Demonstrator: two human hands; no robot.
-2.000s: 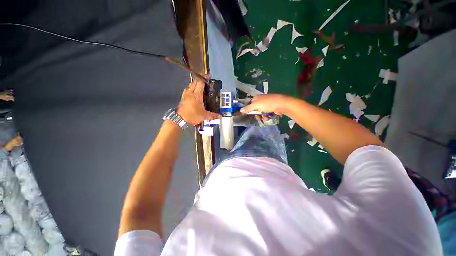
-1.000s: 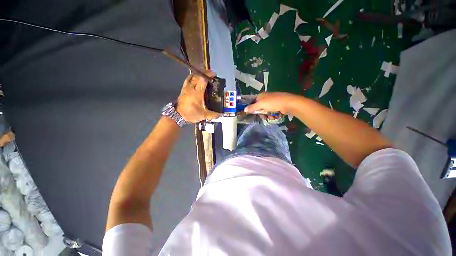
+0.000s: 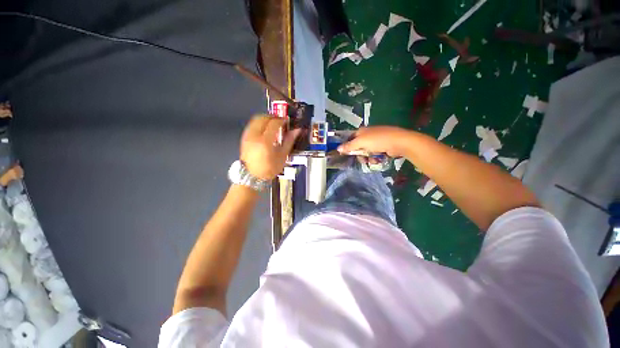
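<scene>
The end cutter (image 3: 317, 136), a blue-and-white unit with a dark block and a white cylinder below, is at the table edge (image 3: 280, 51). My left hand (image 3: 266, 146), with a silver watch, is at the cutter's dark block beside a red-and-white label; the fingers are partly blurred and I cannot tell if they grip it. My right hand (image 3: 372, 144) is closed around the cutter's blue grip end. Dark fabric (image 3: 136, 177) covers the table on the left. A black power cord (image 3: 136, 42) runs over it to a brownish strip at the cutter.
White scraps (image 3: 488, 139) litter the green floor (image 3: 421, 224). A grey surface (image 3: 578, 136) with a blue-and-white object (image 3: 612, 234) is at the right. Rolled white bundles (image 3: 24, 272) are at the lower left. A pale strip (image 3: 309, 61) hangs along the table edge.
My left hand has shifted its hold at the cutter, and the red-and-white label now shows above its fingers. My right hand stays on the grip.
</scene>
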